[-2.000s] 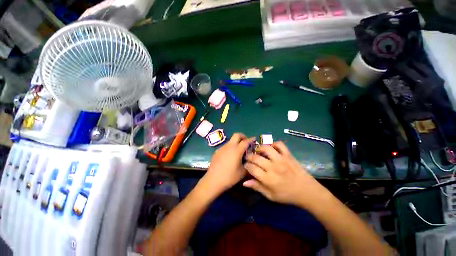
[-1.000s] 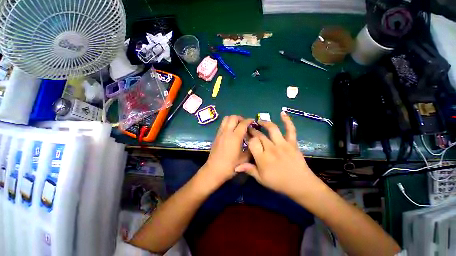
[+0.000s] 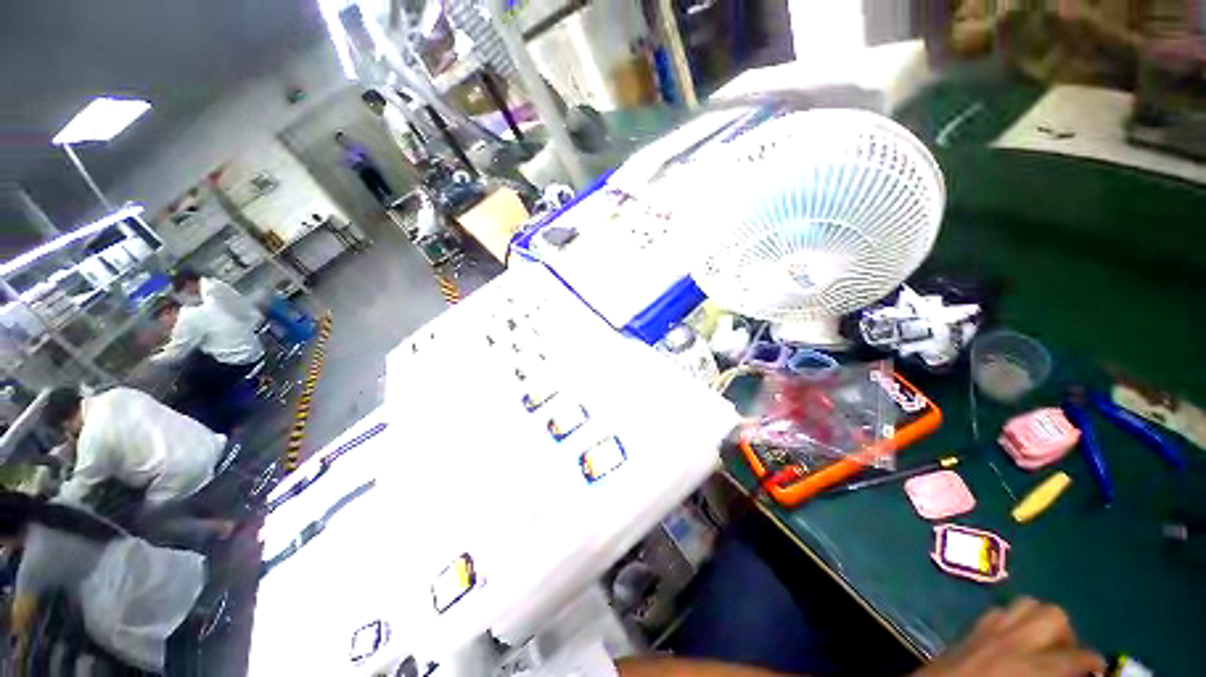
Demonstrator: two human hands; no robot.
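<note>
My left hand (image 3: 1016, 641) is at the bottom edge, partly cut off; whether it holds anything cannot be told. A small white-and-yellow part (image 3: 1127, 664) shows just right of its fingers. My right hand is out of the picture. On the green bench above the hand lies a pink-rimmed watch case (image 3: 971, 552) with a white-and-yellow inside. A pale pink back cover (image 3: 940, 495) lies beyond it, with a yellow stick (image 3: 1042, 497) to its right. A stack of pink case parts (image 3: 1038, 437) stands behind, near blue-handled cutters (image 3: 1095, 454).
A white foam tray (image 3: 529, 516) with watches and straps fills the left. A white fan (image 3: 827, 218) stands behind an orange-edged multimeter (image 3: 846, 456) under a clear bag. A clear cup (image 3: 1008, 370) stands right of it. People in white (image 3: 146, 443) sit far left, beyond a marked aisle.
The view has swung left and up, so bench items now appear at the right and the room shows. My right hand has left the picture; my left hand is at the lower right edge.
</note>
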